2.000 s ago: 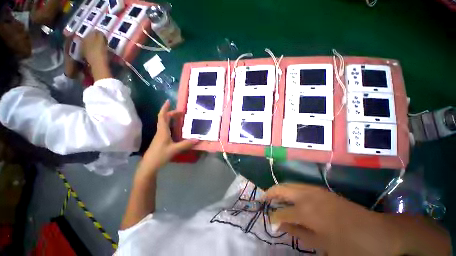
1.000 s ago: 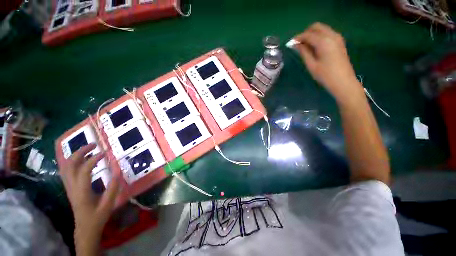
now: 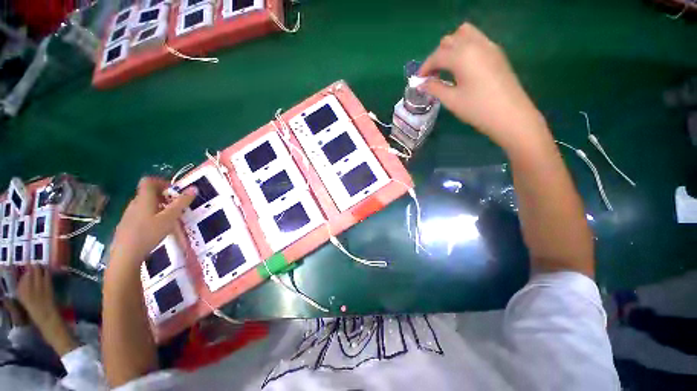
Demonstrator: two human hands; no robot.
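A pink-red foam tray (image 3: 313, 243) lies tilted before me and bears four rows of white screen units (image 3: 277, 185) with dark screens. My left hand (image 3: 157, 210) is over the tray's left end, its fingertips at the top unit of the second row; whether it grips that unit I cannot tell. My right hand (image 3: 458, 80) pinches a small white wipe (image 3: 417, 82) at the metal top of a pale dispenser bottle (image 3: 413, 122), just beyond the tray's right end. Thin white cords hang over the tray's edges. A green tag (image 3: 277, 264) and a red tag (image 3: 367, 210) are on the near edge.
Another loaded tray (image 3: 191, 51) lies at the upper left. A third group of units (image 3: 29, 229) is at the far left, with another person's hand (image 3: 40, 299) below it. Loose cords (image 3: 592, 164) and a white scrap (image 3: 687, 205) lie at right. Clear film (image 3: 489, 177) glints beyond the tray.
My right hand has moved left and down onto the bottle top with the wipe. My left hand has moved up from the lower left of the tray to the second row's top unit.
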